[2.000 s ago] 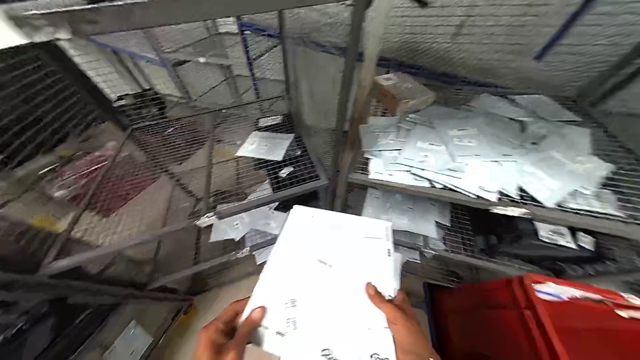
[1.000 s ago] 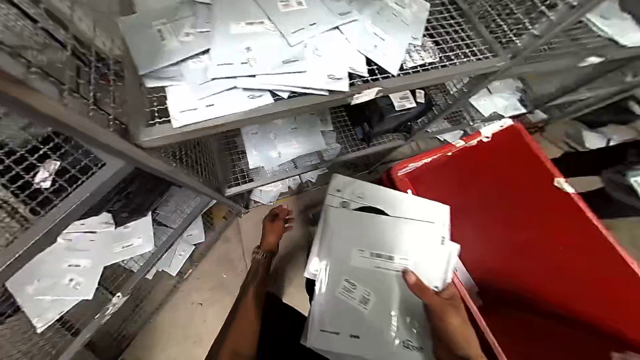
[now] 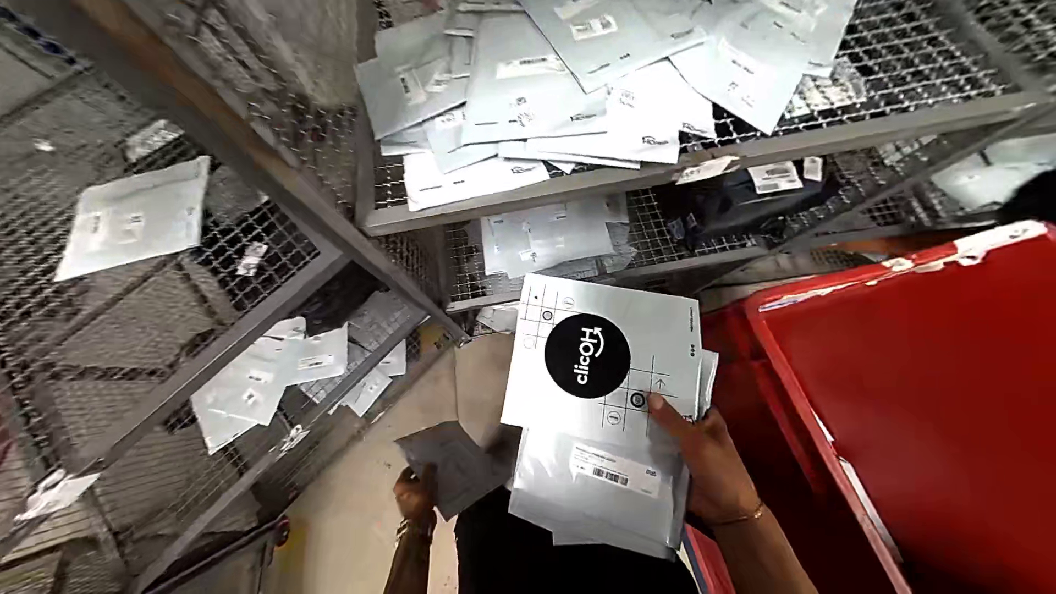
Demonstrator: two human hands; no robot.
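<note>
My right hand (image 3: 709, 462) grips a stack of flat mailing envelopes, its thumb on top. The uppermost white envelope (image 3: 660, 330) bears a black round logo. Below it in the stack, a grey plastic mailer (image 3: 594, 495) shows a barcode label. Lower and to the left, my left hand (image 3: 417, 495) holds a small dark grey mailer (image 3: 458, 466) by its left edge, apart from the stack. The stack lies over my dark clothing, beside a red bin.
The red bin (image 3: 949, 396) stands close at the right. Ahead, a wire mesh shelf (image 3: 891, 132) carries many mailers (image 3: 528, 91), with a lower shelf beneath. Mesh shelving at the left holds a mailer (image 3: 136, 219) above and several others (image 3: 256, 379) lower down.
My left hand, without a mailer one second ago, now holds a small dark grey one. The envelope with the round logo now shows on top of the stack in my right hand.
</note>
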